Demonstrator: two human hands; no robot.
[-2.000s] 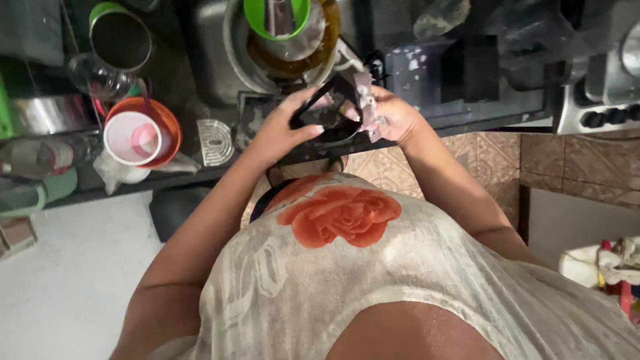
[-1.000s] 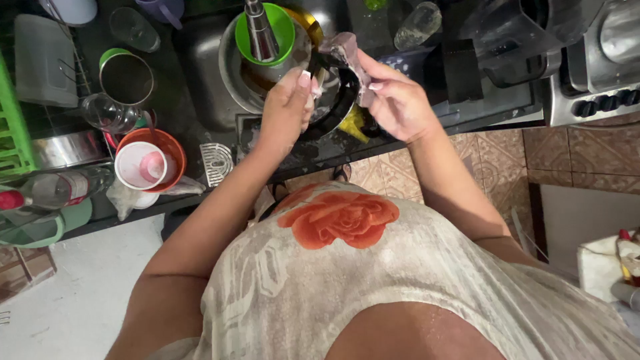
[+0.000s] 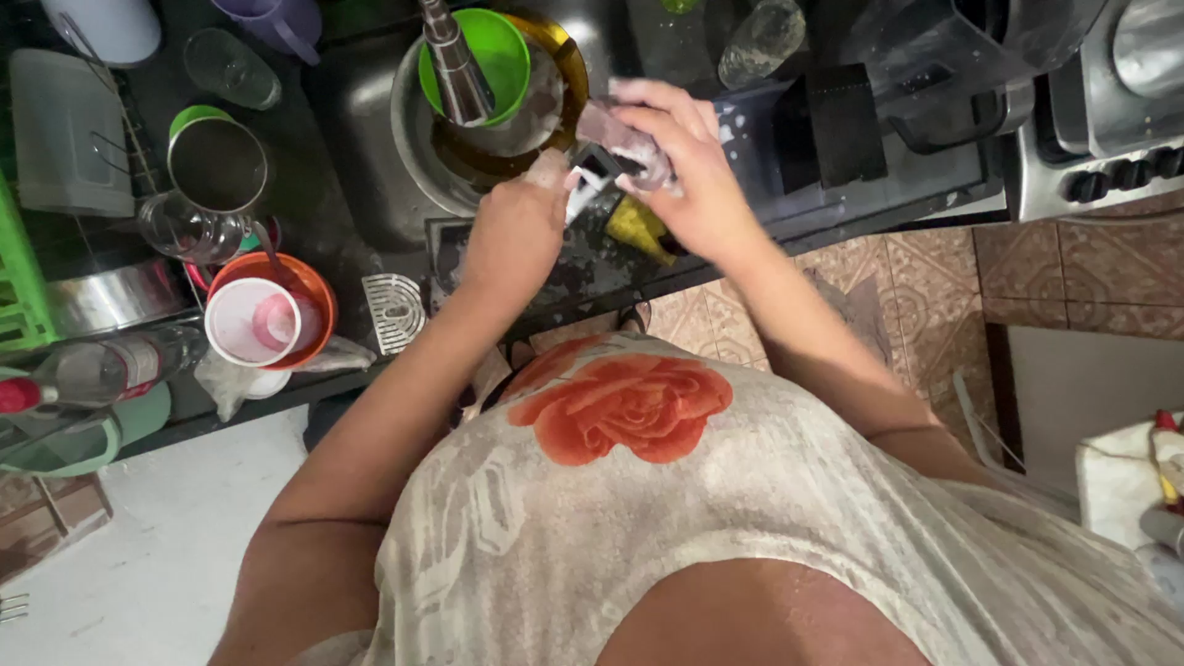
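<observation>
My left hand [image 3: 520, 231] grips one side of a small dark part with a pale, wet-looking edge [image 3: 592, 171], whose kind I cannot tell. A soapy pinkish cloth or sponge [image 3: 629, 143] is in my right hand [image 3: 689, 171], pressed close to that part. Below my fingers a yellow sponge [image 3: 638, 229] lies near the counter's front edge. Just beyond my hands, the steel sink [image 3: 356, 166] holds a metal basin [image 3: 416, 153] with an amber dish [image 3: 564, 55] and a green bowl [image 3: 509, 65] inside, under the metal faucet [image 3: 458, 79].
To the left stand an orange bowl [image 3: 319, 277] with a pink-white cup [image 3: 245, 324], a green-rimmed pot [image 3: 217, 166], a glass jar [image 3: 185, 227] and a plastic bottle [image 3: 102, 370]. A clear glass [image 3: 763, 42] and a black appliance container [image 3: 971, 55] are at right, near the stove [image 3: 1101, 176].
Two seconds ago both hands were around a larger-looking black item. The cloth has moved down against the part. The yellow sponge shows more plainly than in the oldest frame.
</observation>
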